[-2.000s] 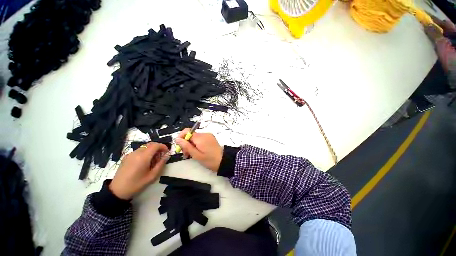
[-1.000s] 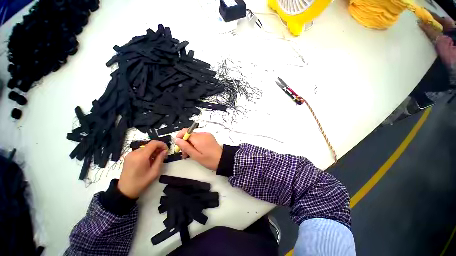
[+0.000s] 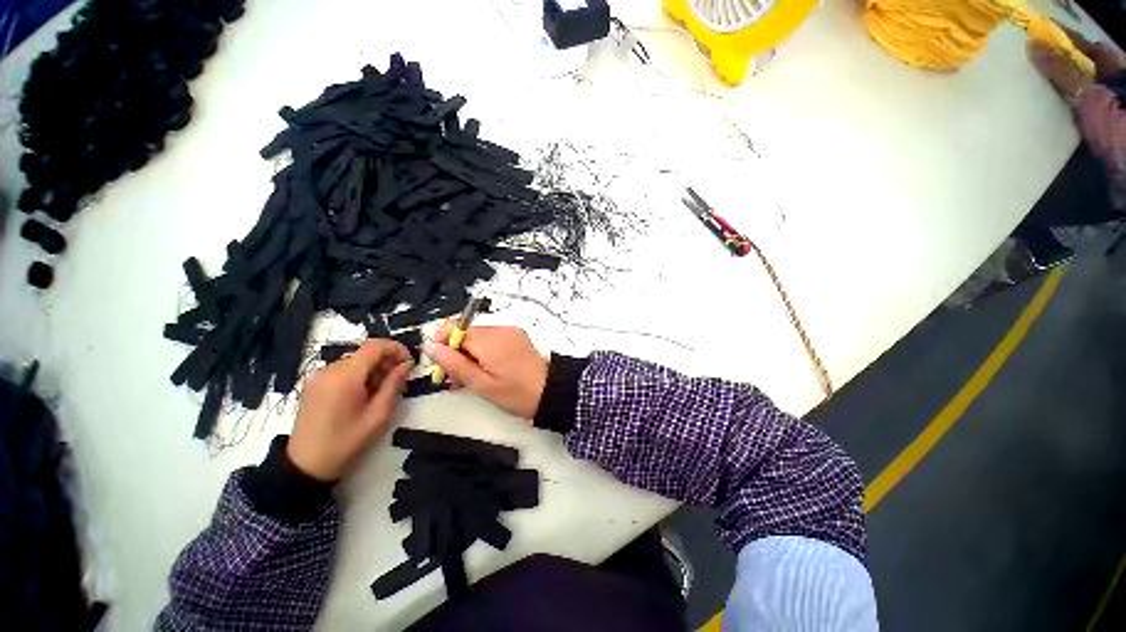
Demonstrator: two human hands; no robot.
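Observation:
A large heap of black strips (image 3: 383, 198) lies ahead of my hands. A smaller pile of black strips (image 3: 457, 500) lies near my body. My right hand (image 3: 494, 370) holds a slim yellow pen-like tool (image 3: 453, 343) with a dark end pointing up and away. My left hand (image 3: 352, 407) has its fingertips pinched close to the tool's lower end. A short black strip (image 3: 429, 386) shows just below and between the hands. Whether the left fingers grip a strip or thread is hidden.
Open red-handled snips (image 3: 719, 225) lie to the right on a twisted cord (image 3: 790, 315). Loose threads (image 3: 580, 216) tangle beside the heap. Black rolled pieces (image 3: 105, 99) are at upper left. A black box (image 3: 575, 21), yellow fan (image 3: 741, 37), yellow fabric (image 3: 932, 31) and another person's hand (image 3: 1064, 59) are beyond.
The tool in my right hand has tilted more upright. My left hand has shifted slightly at the fingertips, and its forearm has moved a little right since the oldest frame. The piles look unchanged.

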